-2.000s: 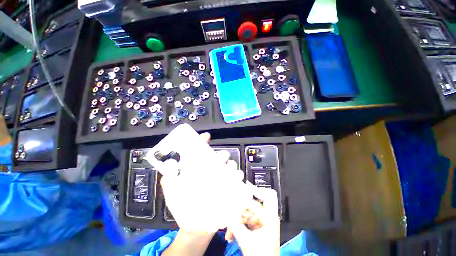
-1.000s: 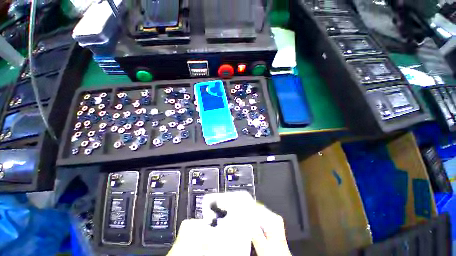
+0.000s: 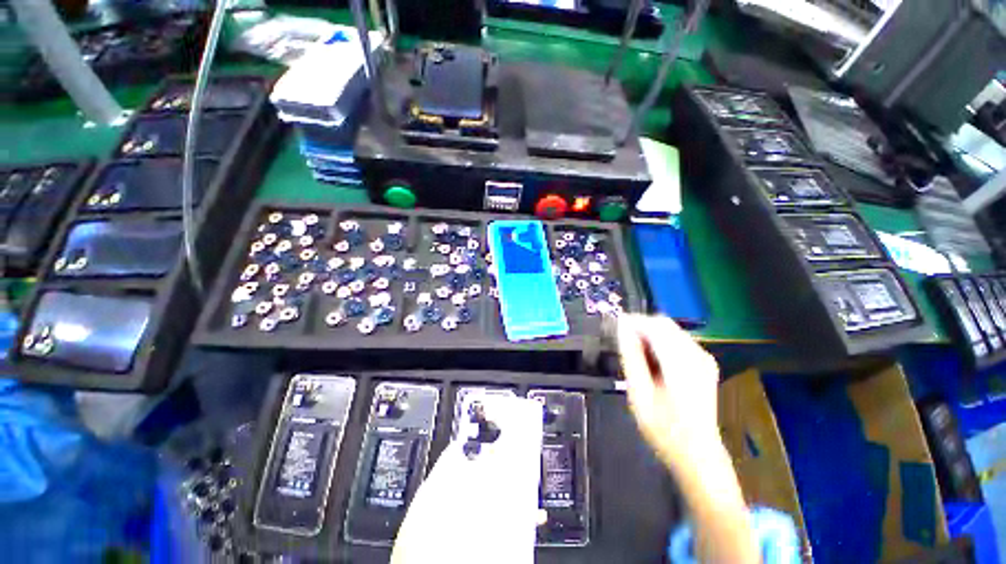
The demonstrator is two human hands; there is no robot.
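Observation:
A white back cover (image 3: 499, 457) with dark camera openings is overexposed over the black work tray (image 3: 634, 463). My left hand (image 3: 436, 523) holds it from below left; its edge blends into the cover. My right hand (image 3: 667, 386) is at the front right corner of the black lens parts tray (image 3: 386, 340); its fingertips are blurred, and whether they pinch a part cannot be told. Ringed lens parts (image 3: 364, 275) fill the tray. A light-blue film (image 3: 532, 297) lies on them. Labelled phone bodies (image 3: 307, 457) sit in the work tray, one partly behind the cover.
A press fixture (image 3: 496, 160) with red and green buttons stands behind the lens parts tray. Side phone trays stand left (image 3: 166, 314) and right (image 3: 816, 297). Dark blue sheets (image 3: 667, 275) lie right of the press. An open carton (image 3: 899, 441) is at lower right.
My hands have separated: the right has moved up and right to the lens parts tray, while the left keeps the white cover. The view has shifted, showing more of the press.

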